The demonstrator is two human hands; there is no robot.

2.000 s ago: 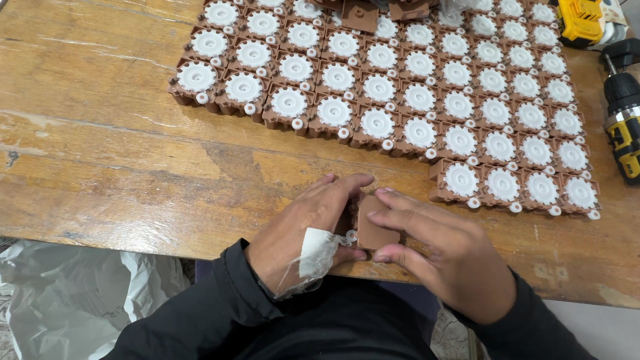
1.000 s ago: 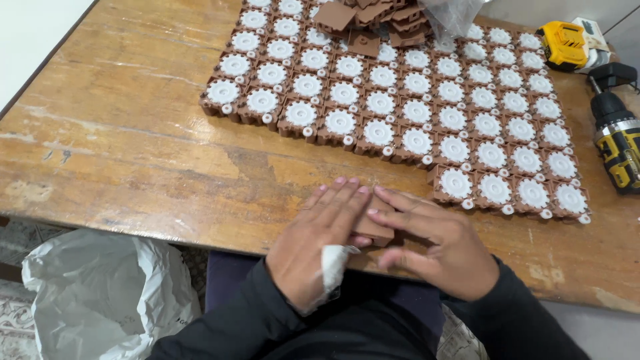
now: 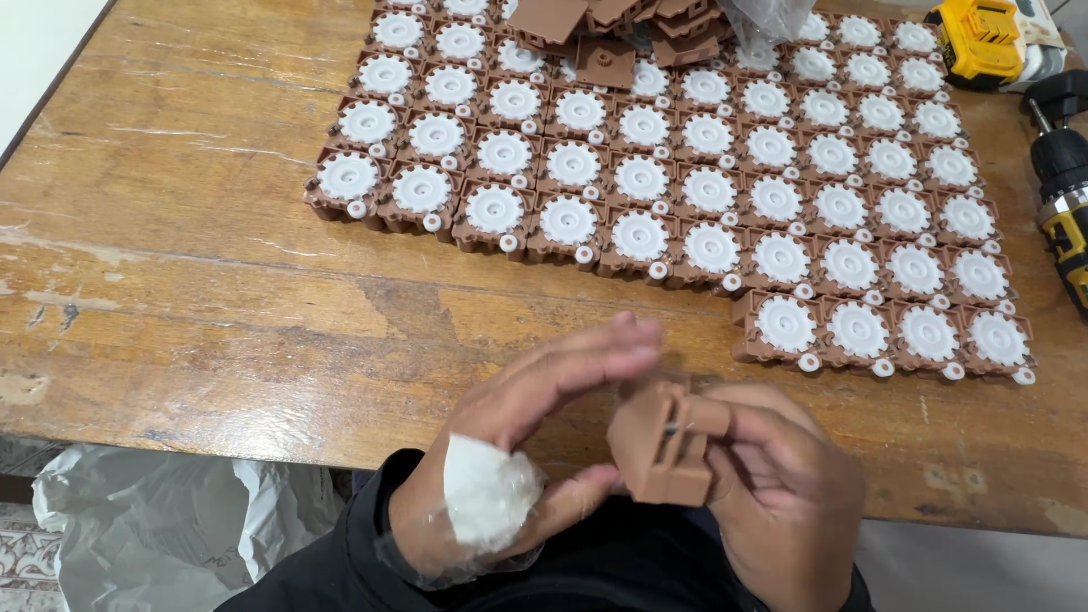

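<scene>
A brown plastic housing (image 3: 663, 446) is held tilted at the table's near edge, its flat cover side facing left and its slotted side turned up. My right hand (image 3: 786, 484) grips it between thumb and fingers. My left hand (image 3: 527, 425), with a white dressing under clear film on its back, is spread around the left of the housing; its thumb tip is close to the lower edge, and whether it touches cannot be told. Beyond the hands, rows of brown housings with white toothed wheels (image 3: 641, 235) fill the table. Brown square covers (image 3: 605, 64) are piled on them.
A clear plastic bag (image 3: 769, 25) lies by the pile of covers. At the right are a yellow battery pack (image 3: 977, 42) and a yellow and black cordless drill (image 3: 1062, 195). A white plastic bag (image 3: 170, 527) hangs below the near left edge of the wooden table (image 3: 212, 280).
Both hands were pressed together over the housing a second ago. Now the left hand has come apart from the right, and the housing sits tilted in the right hand, more of it showing.
</scene>
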